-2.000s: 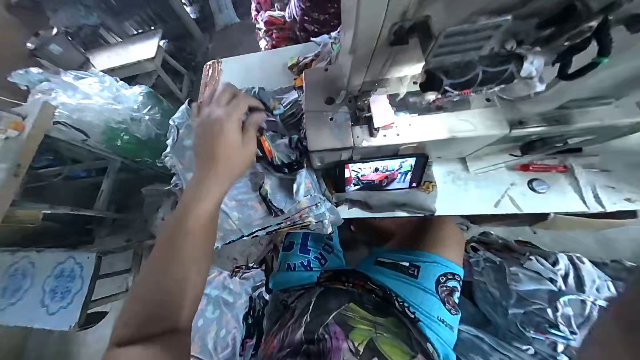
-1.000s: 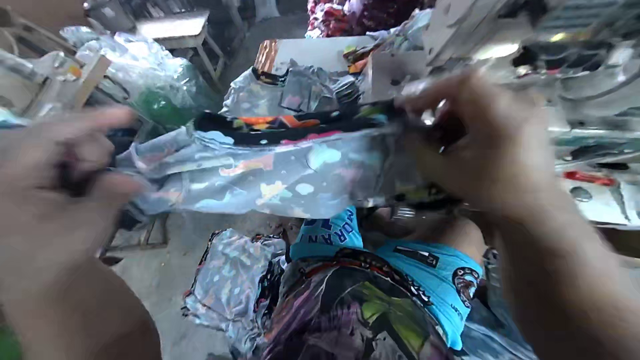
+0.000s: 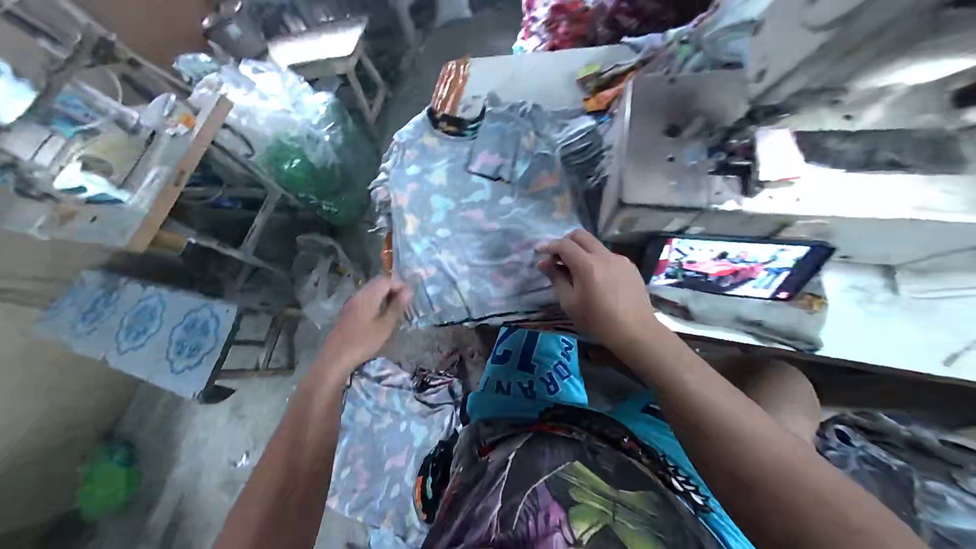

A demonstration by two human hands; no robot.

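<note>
A grey garment piece with a pastel camouflage-like print (image 3: 473, 213) lies spread over a pile of fabric on the table, its dark neckband at the far side. My left hand (image 3: 381, 305) pinches its near left corner. My right hand (image 3: 587, 278) is at its near right edge, thumb and fingers closed on the cloth. A small folded piece (image 3: 496, 152) lies on top near the neckband. Right of the pile stands a sewing machine (image 3: 667, 137), beside a phone (image 3: 736, 265) with a lit screen.
More printed garments (image 3: 393, 442) lie low at the left of my legs. A wooden-edged table (image 3: 179, 175), a clear plastic bag with green contents (image 3: 305, 152) and a patterned bench top (image 3: 145, 328) are at the left. Dark fabric (image 3: 877, 465) lies at the lower right.
One second ago both hands held a printed piece stretched in the air; now it lies on the pile with my hands at its near edge. The view has shifted.
</note>
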